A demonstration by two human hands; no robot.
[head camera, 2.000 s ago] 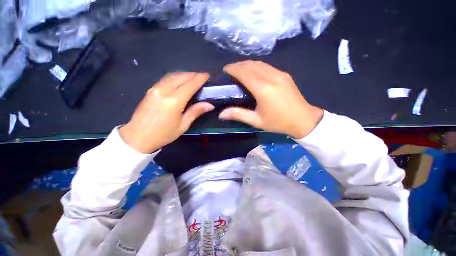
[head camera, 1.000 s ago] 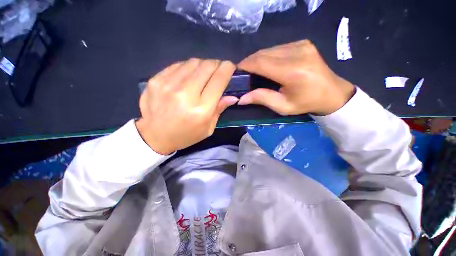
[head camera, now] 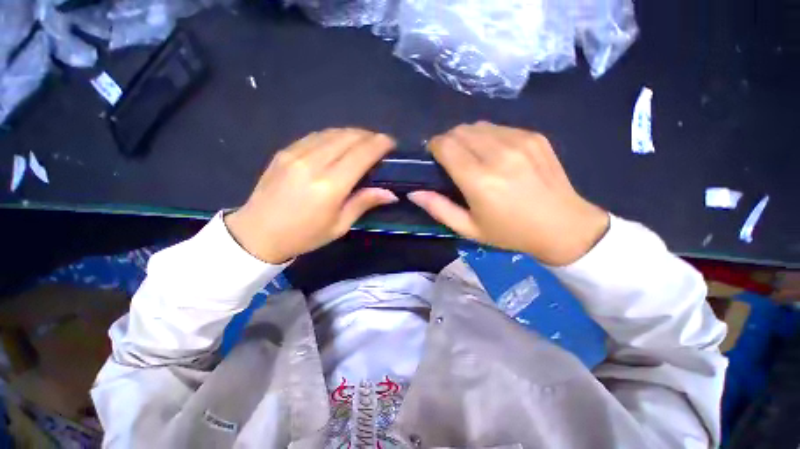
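Observation:
A dark device unit [head camera: 405, 173] is held level between my two hands near the bench's front edge. Only its middle shows, with a paler strip along its top. My left hand [head camera: 309, 188] grips its left end, fingers over the far side and thumb at the near side. My right hand [head camera: 516, 188] grips its right end in the same way. Both ends are hidden under my fingers. A plain black housing [head camera: 158, 92] lies tilted on the black mat at the upper left.
Clear crinkled poly bags [head camera: 491, 39] lie at the back of the bench, with more plastic [head camera: 66, 35] at the far left. White slips [head camera: 643, 121] are scattered right and left on the mat. The bench edge [head camera: 132, 210] runs just before my body.
Compared with one second ago, my left hand has shifted to the unit's left end, and the hands are further apart. The view has also shifted. Both hands still hold the unit.

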